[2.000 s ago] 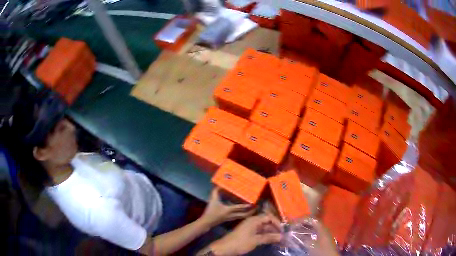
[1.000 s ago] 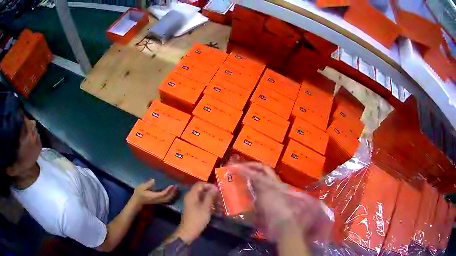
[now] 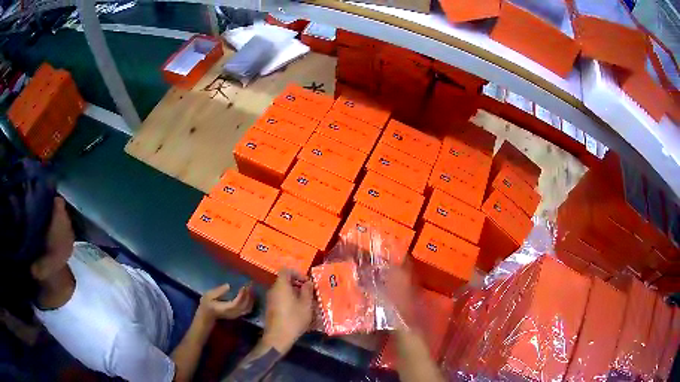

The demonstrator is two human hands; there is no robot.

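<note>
An orange box in clear film (image 3: 344, 300) is tilted between my hands, in front of the boxes on the board. My left hand (image 3: 289, 312) has its fingertips closed at the box's left edge. My right hand (image 3: 397, 295) is blurred at the film's right side; its finger grip cannot be told. Loose, shiny film covers part of the box and rises above it. Closed orange boxes (image 3: 326, 160) stand in tight rows on the plywood board (image 3: 179, 127). Film-wrapped boxes (image 3: 555, 317) stand in a row at the lower right.
A coworker in a white T-shirt (image 3: 112, 306) is at left, with an open hand (image 3: 227, 302) near the front boxes. A white-edged shelf (image 3: 447, 56) crosses above. An open box half (image 3: 192, 61) and white paper (image 3: 279, 46) lie at the back left. A green conveyor (image 3: 149, 209) runs alongside.
Since two seconds ago, the coworker's hand has let go of a box, which now stands in the front row. My hands have brought another box into film. The view has also shifted.
</note>
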